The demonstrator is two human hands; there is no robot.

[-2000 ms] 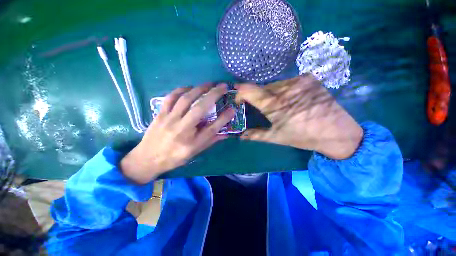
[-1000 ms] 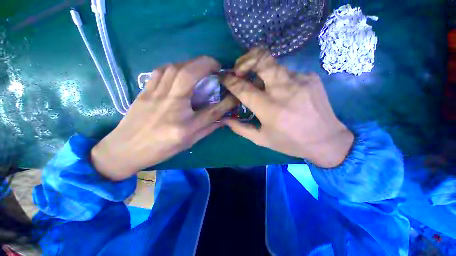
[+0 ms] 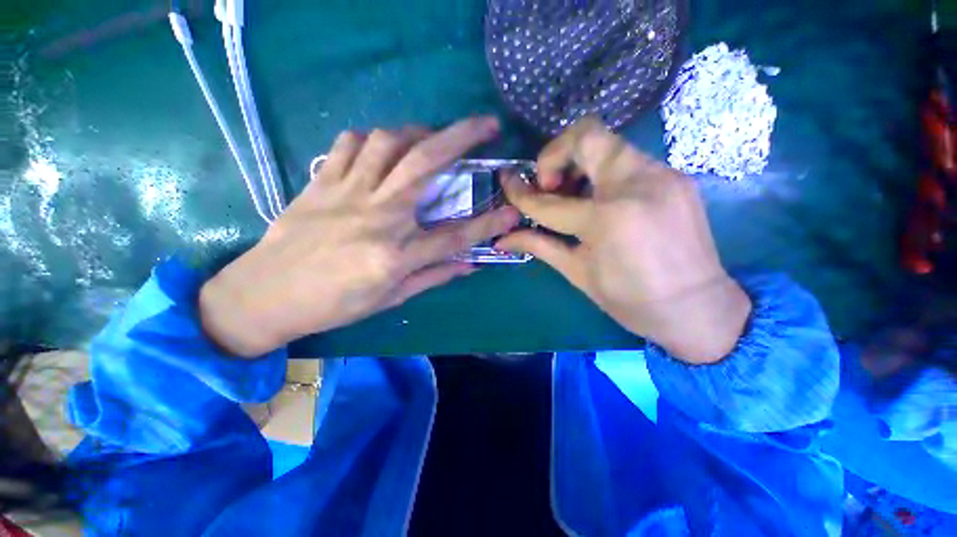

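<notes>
A clear-edged device housing [image 3: 453, 196] lies on the dark-green surface in front of me, with a grey-white panel and a dark area showing. White cables [image 3: 252, 126] trail from its left side up to the top left. My left hand [image 3: 346, 231] lies over the housing's left part, fingers on it, holding it. My right hand [image 3: 630, 231] is at the housing's right end, thumb and fingers bunched close together over it. Whether a small part is between the right fingertips cannot be told. The fingers hide much of the housing.
A dimpled grey-purple dish [image 3: 572, 63] with tiny silvery specks stands beyond my right hand. A pile of small white parts [image 3: 720, 113] lies right of it. A red-handled tool [image 3: 932, 178] lies at the far right. Part of another person's blue sleeve shows at lower right.
The view has shifted, first moving the dish and pile up and right, then slightly back. My right hand has closed in from around the housing's right end, its fingertips now bunched over it.
</notes>
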